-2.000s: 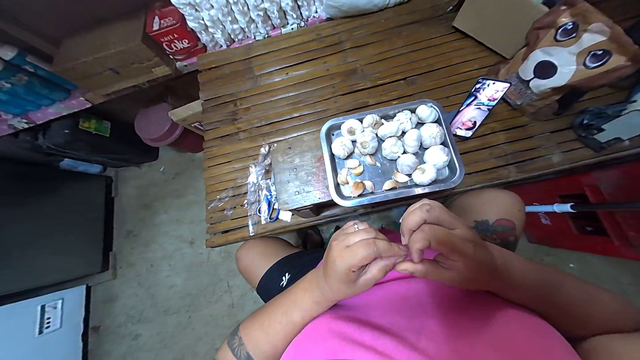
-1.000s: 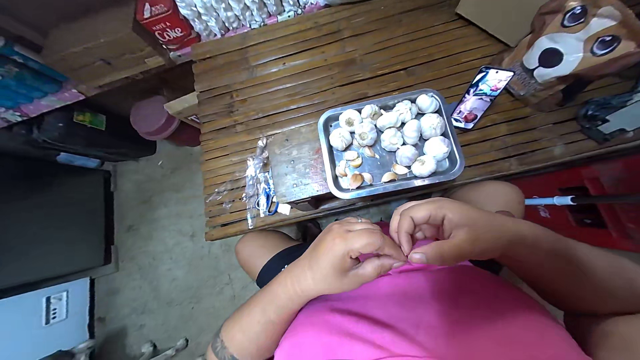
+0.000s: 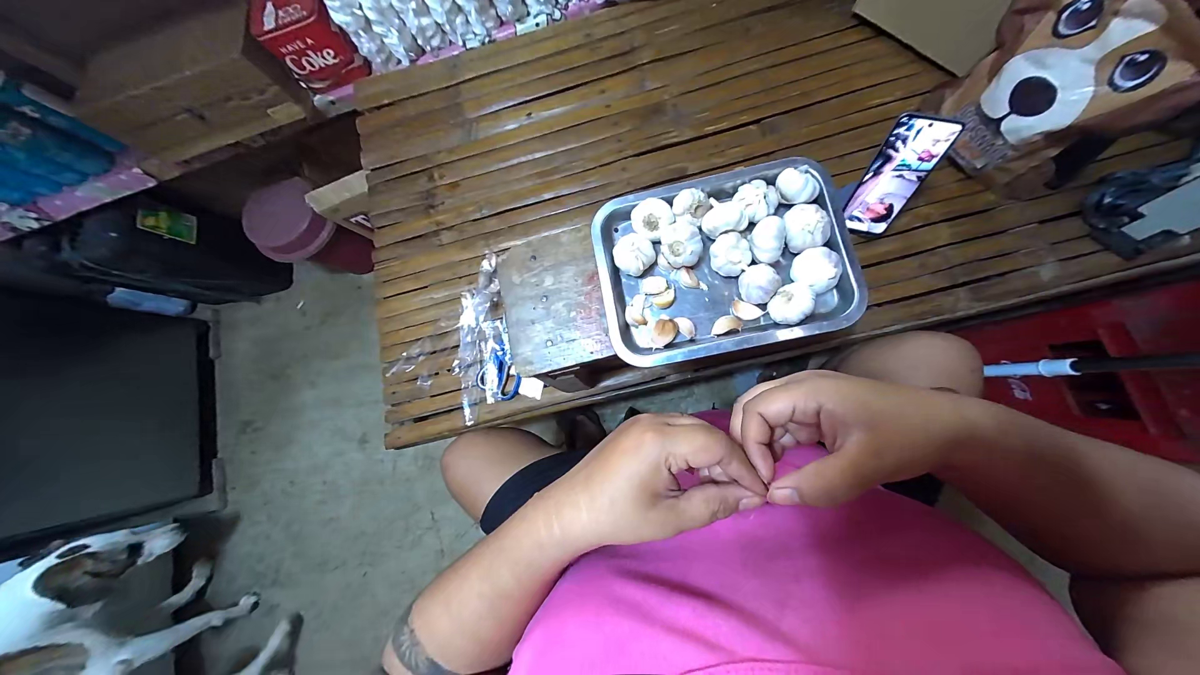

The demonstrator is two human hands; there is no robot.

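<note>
My left hand and my right hand meet at the fingertips over the front of my pink shirt. Thumb and forefinger of each are pinched together; whatever may be between them is too small or too hidden to tell. Just beyond the hands, a rectangular metal tray rests at the near edge of the bamboo table. White garlic bulbs fill its back and right side. Several loose garlic cloves lie along its front left part.
A wooden board lies left of the tray, beside clear plastic wrappers and blue-handled scissors. A lit phone and a dog-face bag are at the right. A dog lies on the floor at lower left.
The dog shows much more at lower left than one second ago, when only its legs were in view. My hands stay pinched together in front of the shirt.
</note>
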